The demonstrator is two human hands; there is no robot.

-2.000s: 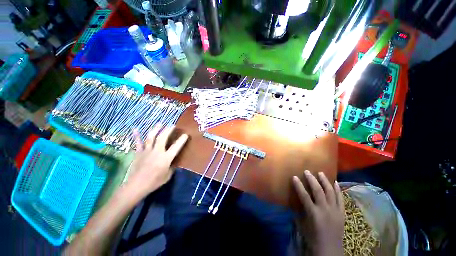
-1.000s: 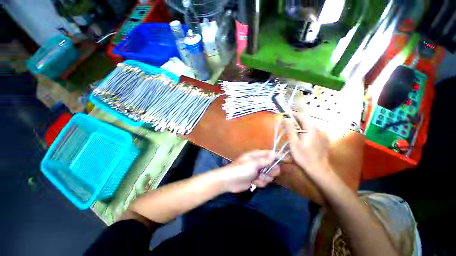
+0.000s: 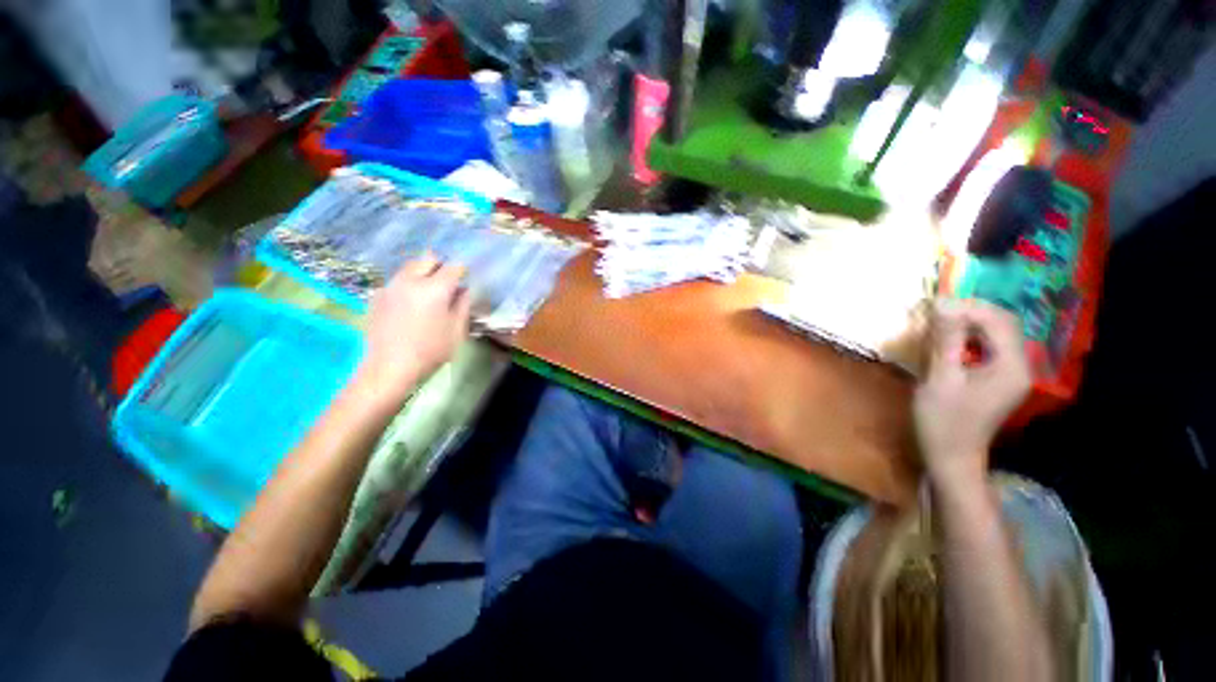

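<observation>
The frame is blurred. My left hand point(image 3: 420, 317) is over the near side of a dense row of grey cables point(image 3: 514, 267), fingers bent down; whether it grips any cable is hidden. The cables lie in and beside a turquoise basket point(image 3: 296, 267). A batch of white cables point(image 3: 667, 251) lies on the brown-orange table point(image 3: 694, 353). My right hand point(image 3: 976, 380) is raised at the near edge of the control panel point(image 3: 1027, 287), fingers curled around a small red spot; I cannot tell whether it holds anything.
An empty turquoise basket point(image 3: 254, 400) stands at the left. Behind are a blue basket point(image 3: 414, 127) and bottles point(image 3: 531, 140). The green platen point(image 3: 760, 167) is above the glaring mould area point(image 3: 867, 287). A lined white bin point(image 3: 1067, 546) stands below right.
My hands have parted from the middle, where they held several cables. My left hand has moved left to the cable row, my right hand right to the panel. The held cables and bar no longer show clearly.
</observation>
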